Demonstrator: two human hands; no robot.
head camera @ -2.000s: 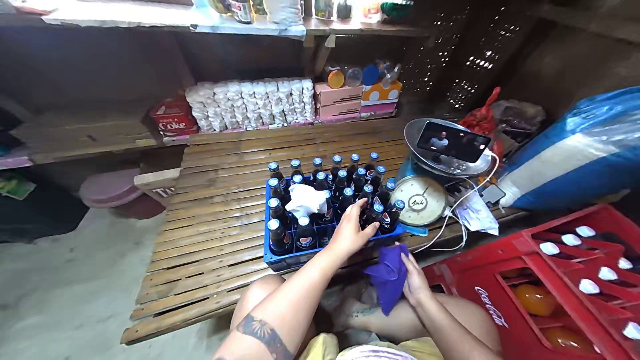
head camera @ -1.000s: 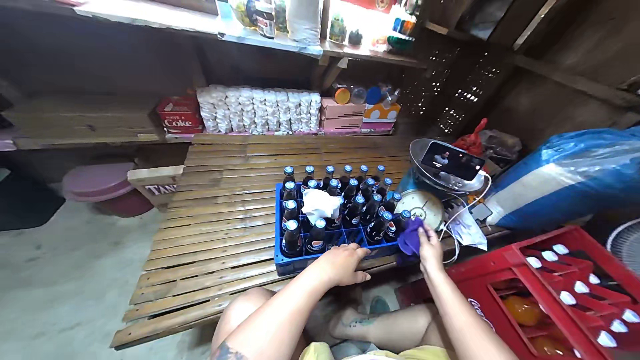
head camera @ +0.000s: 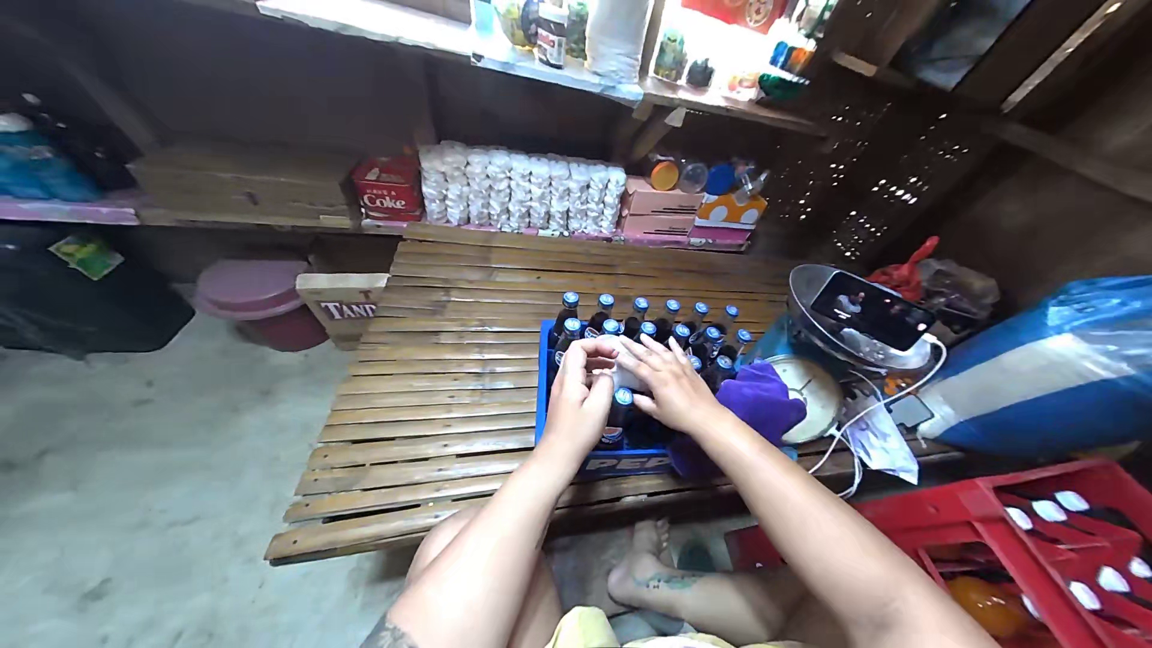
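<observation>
A blue plastic Pepsi crate (head camera: pixel 543 396) holds several dark glass bottles with blue caps, one bottle (head camera: pixel 621 416) standing just below my hands. My left hand (head camera: pixel 583 387) and my right hand (head camera: pixel 666 382) meet over the crate, both touching a white cloth or crumpled plastic (head camera: pixel 623 371) that lies on the bottles. The fingers of my left hand are bent around its edge; those of my right hand lie spread on it. How firmly either holds it is hidden. A purple cloth (head camera: pixel 763 403) drapes over the crate's right side, beside my right wrist.
The crate stands on a bamboo slat bench (head camera: pixel 432 360). To its right are a weighing scale (head camera: pixel 810 396) with a phone (head camera: pixel 871 310) on its pan, a white cable and a blue-and-white sack (head camera: pixel 1053 360). A red crate of bottles (head camera: pixel 972 513) stands at lower right. Behind is a shelf with packed goods.
My right hand has let go of the purple cloth, which now lies on the crate's right side. Both hands have come together at the white material, where neither was one second ago.
</observation>
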